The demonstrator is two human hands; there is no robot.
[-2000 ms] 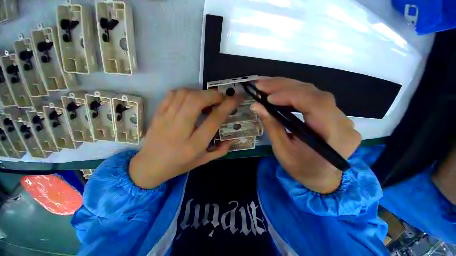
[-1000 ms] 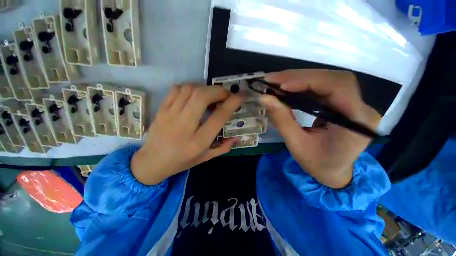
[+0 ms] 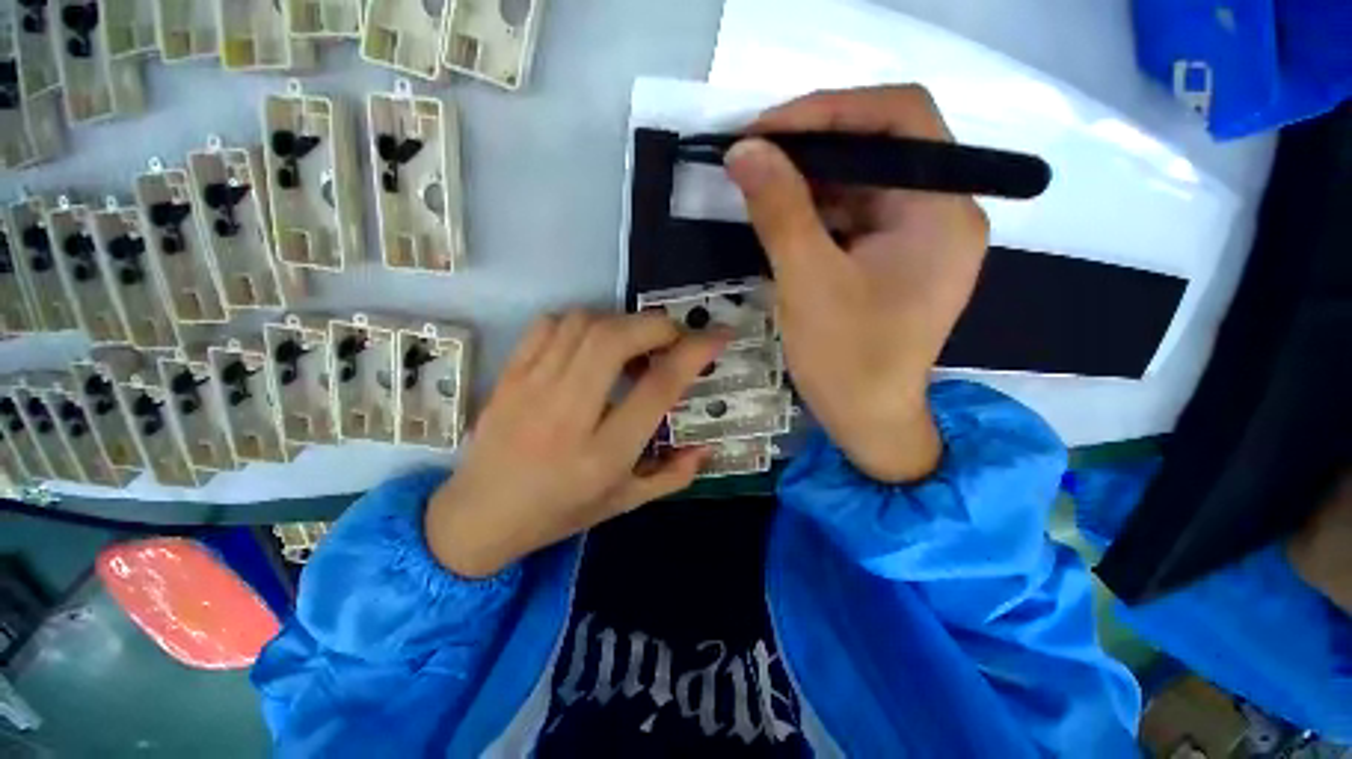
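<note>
My right hand (image 3: 875,252) holds the black tweezers (image 3: 919,163) nearly level, their tips at the upper end of the left strip of the black adhesive sheet (image 3: 1068,312). Whether a piece is between the tips is too small to tell. The sheet lies on glossy white backing paper (image 3: 949,74). My left hand (image 3: 571,423) holds a stepwise stack of beige housings (image 3: 727,403) near the bench's front edge, over the sheet's lower left part. The top housing shows a dark round spot; its left end is hidden by my fingers.
Rows of beige housings with black fittings (image 3: 415,186) stand at the left. A blue parts bin (image 3: 1216,60) is at the upper right. An orange-red bag (image 3: 186,601) lies below the bench at lower left. A person's blue sleeve (image 3: 1246,638) shows at the right edge.
My right hand and the tweezers have moved from the top housing up to the black strip. My left hand stays on the stack. The whole view has shifted, showing more rowed housings.
</note>
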